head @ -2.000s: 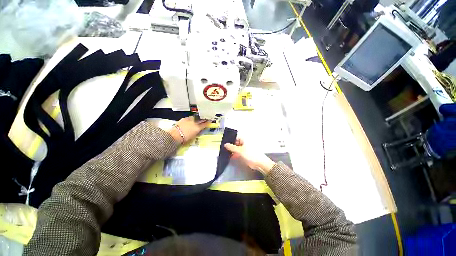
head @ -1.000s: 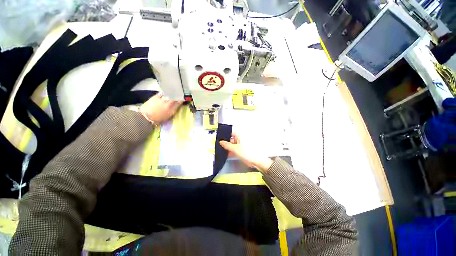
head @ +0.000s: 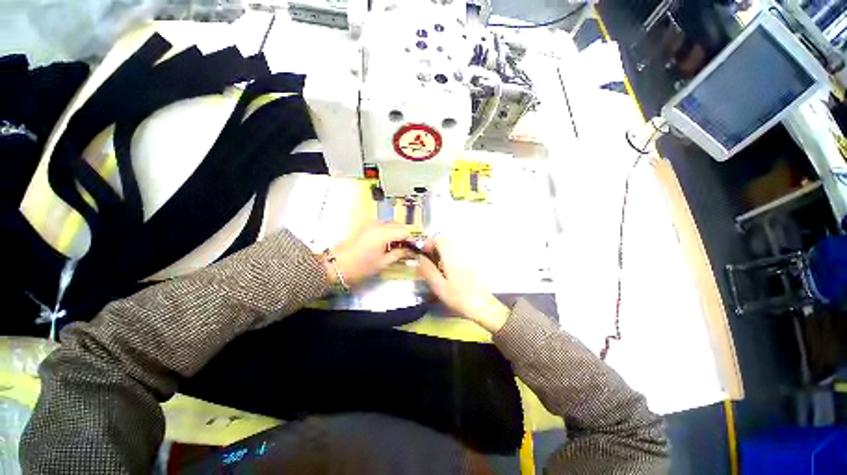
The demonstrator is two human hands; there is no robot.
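Observation:
My left hand [head: 370, 252] and my right hand [head: 448, 278] meet just in front of the needle area [head: 407, 211] of the white sewing machine head [head: 418, 102]. Their fingertips grip the end of a black fabric band [head: 405, 316] between them. The band curves down from the fingers to the stack of black pieces [head: 371, 376] at the front edge. The fingers hide most of the band's end. Other black bands [head: 209, 176] lie fanned in curves on the table at left.
A yellow attachment [head: 471, 181] is right of the needle. A cable [head: 621, 250] crosses the white table [head: 664, 306] at right. The control screen [head: 743, 88] is upper right. Dark bundles with a white tie [head: 54, 314] are far left; a clear plastic bag [head: 70, 32] is upper left.
My left hand has left the machine's left side and come to the band's end beside my right hand. The band's end has turned from upright to bunched between the fingers. The view has shifted slightly.

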